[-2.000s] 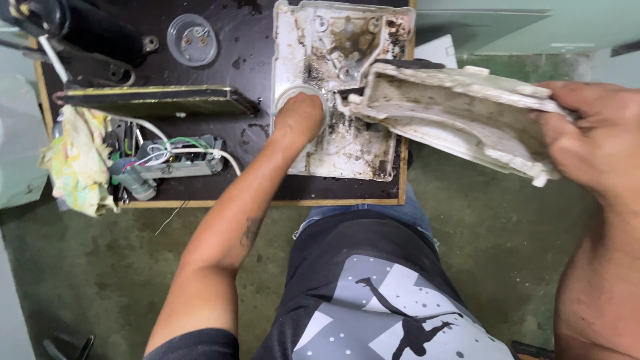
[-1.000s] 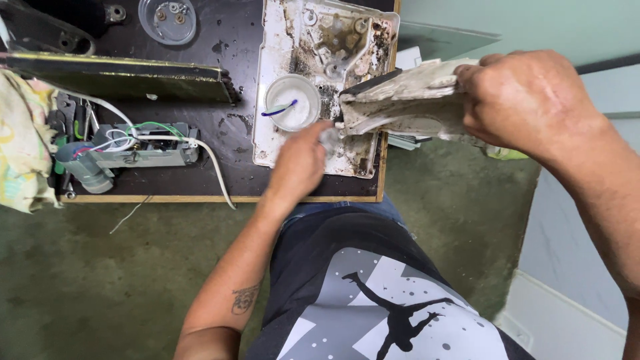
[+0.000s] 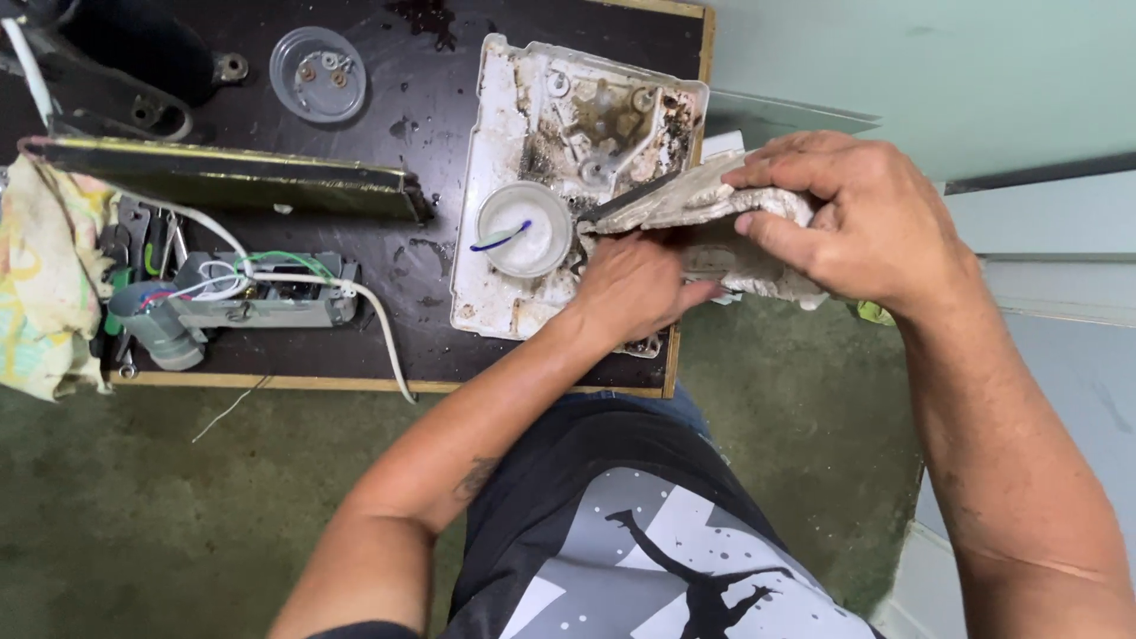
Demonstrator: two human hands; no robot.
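My right hand (image 3: 852, 213) grips the outer end of a dirty white plastic housing (image 3: 674, 200), which is held tilted over the right edge of the table. My left hand (image 3: 635, 284) lies at the underside of this housing, its fingertips hidden behind it; whether it holds anything cannot be seen. Beneath the housing's near end is a stained white plastic cover (image 3: 497, 115) lying flat. On that cover stands a round tub (image 3: 548, 209) of white foamy liquid, with a blue-and-white toothbrush (image 3: 501, 238) in it.
Left on the dark table (image 3: 426, 355) are a finned metal panel (image 3: 240, 177), a grey electrical box (image 3: 293, 306) with wires, hand tools (image 3: 151, 240) and a cloth (image 3: 49, 275). A round dish (image 3: 318, 75) holds small hardware. A white cable (image 3: 382, 319) hangs over the front edge.
My left hand was in the tub two seconds ago and has moved right, to the housing's underside. The housing, still in my right hand, has turned. The toothbrush now shows in the tub.
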